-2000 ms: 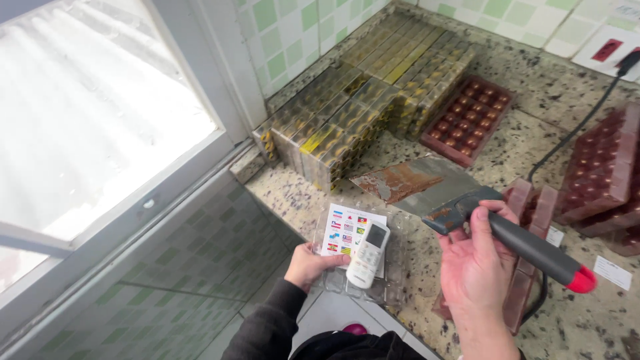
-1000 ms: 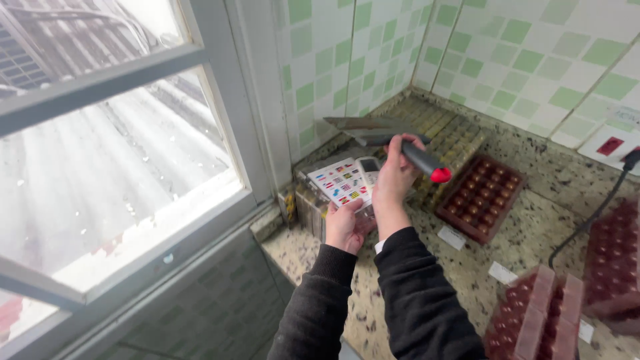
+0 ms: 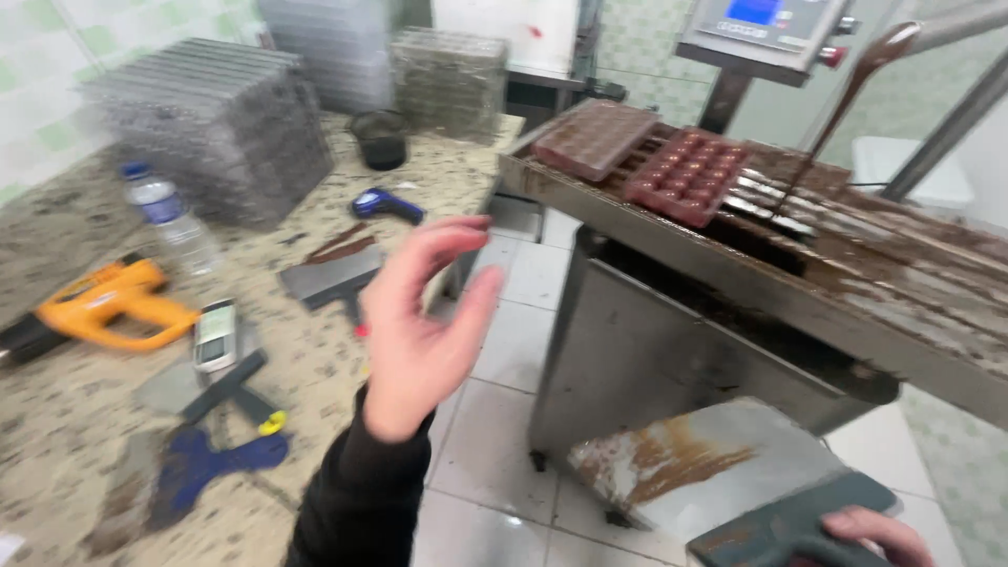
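Observation:
My left hand (image 3: 429, 323) is raised over the granite counter's edge, fingers curled apart with nothing between them. At the lower right my right hand (image 3: 874, 535) grips a wide scraper (image 3: 701, 465), its metal blade smeared with brown. On the steel machine's grate lie a filled red-brown mould (image 3: 689, 175) and a paler mould (image 3: 598, 138) beside it. Chocolate (image 3: 862, 79) streams from a spout above the grate. Behind my left hand another scraper (image 3: 335, 276) rests on the counter, partly hidden.
The granite counter (image 3: 315, 472) holds an orange heat gun (image 3: 114, 307), a white remote control (image 3: 216, 335), a yellow-tipped scraper (image 3: 236, 394), a blue scraper (image 3: 205, 472), a water bottle (image 3: 169, 216), a blue-and-black handheld device (image 3: 386, 205), a black cup (image 3: 379, 140) and stacked moulds (image 3: 228, 134). Tiled floor separates counter and machine.
The view has swung from the window corner to the chocolate machine. My left hand, earlier at the flag-printed card and remote, is now free of both. The scraper remains in my right hand.

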